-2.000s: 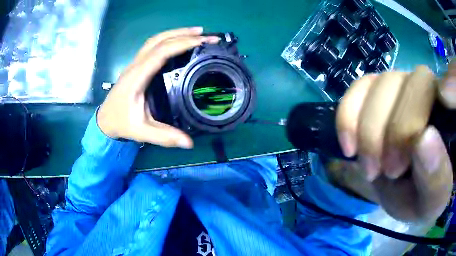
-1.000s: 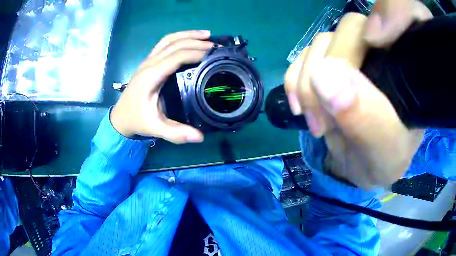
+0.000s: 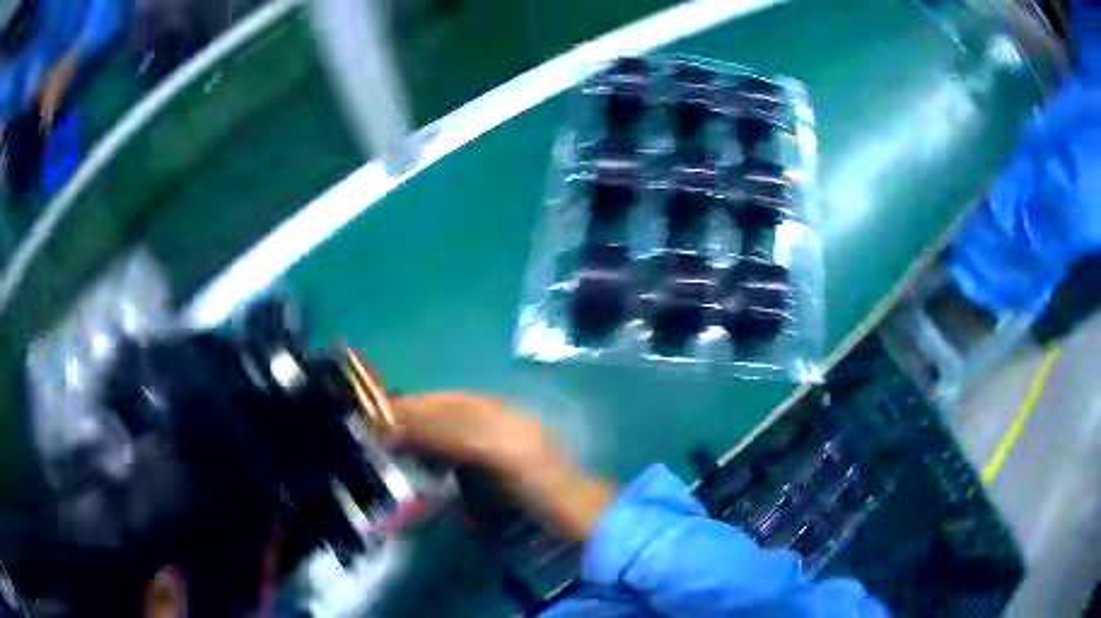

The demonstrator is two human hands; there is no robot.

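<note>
A large blurred dark cluster (image 3: 205, 447) with silvery parts and a bit of red wire fills the lower left. I cannot tell whether it is one unit or several. My right hand (image 3: 483, 437), blurred, reaches in from the lower right, its fingertips at the cluster's right side; its grip is unclear. A small piece of skin (image 3: 165, 594) at the bottom left edge seems to be my left hand, almost wholly hidden or cut off. The round lens front and the screwdriver cannot be made out.
A clear blister tray (image 3: 541, 340) holds several black lens barrels on the green bench. A pale rail (image 3: 483, 115) runs behind it. Crinkled clear plastic (image 3: 67, 398) lies at left. A perforated dark crate (image 3: 930, 483) stands below the bench edge. Another person's blue sleeve (image 3: 1038, 205) is at right.
The view has swung to the right and is blurred. The lens tray now shows whole near the middle. My right hand has left the screwdriver's handle or the handle is hidden.
</note>
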